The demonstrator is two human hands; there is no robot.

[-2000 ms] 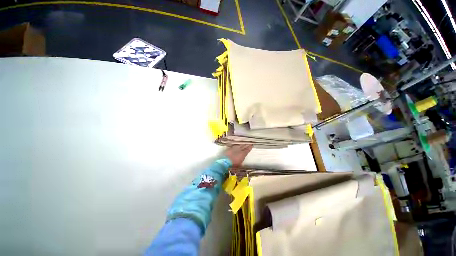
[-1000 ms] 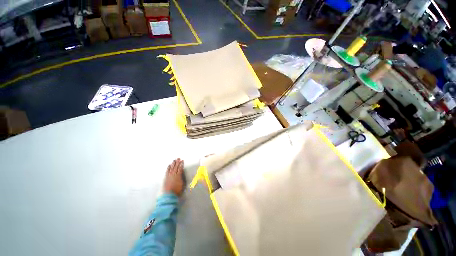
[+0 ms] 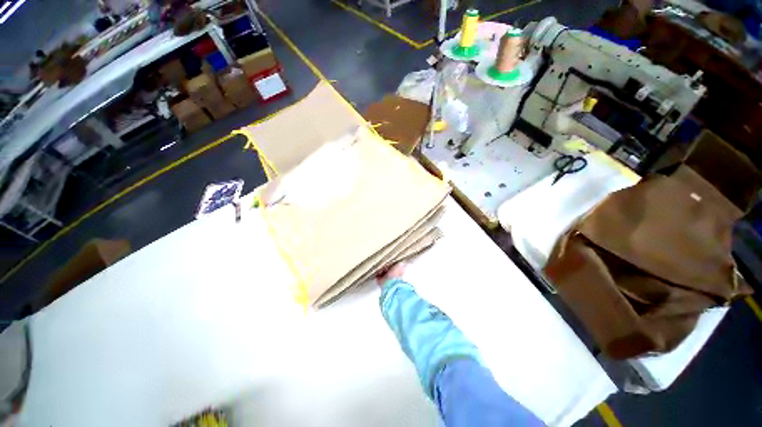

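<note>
A stack of grey-beige bag panels [image 3: 359, 200] with yellow side edges lies on the far part of the white table [image 3: 167, 334]. Its upper panels overlap another beige panel [image 3: 305, 125] behind. Thin layers fan out along the near right side, and yellow ends show at the left corners. My right hand [image 3: 391, 272] comes from the lower right and touches the stack's near edge. Its fingers are mostly hidden at the layers, so their grip cannot be told. My left hand is not in view.
A sewing machine [image 3: 601, 92], thread cones [image 3: 505, 57] and black scissors [image 3: 570, 168] are at the right. Brown pieces [image 3: 652, 250] lie heaped beside them. A patterned stool seat [image 3: 220, 198] is beyond the table. A dark and yellow thing [image 3: 203, 418] is cut off at the bottom.
The view has turned right. The large near panels now lie against the far stack, over its front part. My left hand has left the picture, and my right hand has appeared at the stack.
</note>
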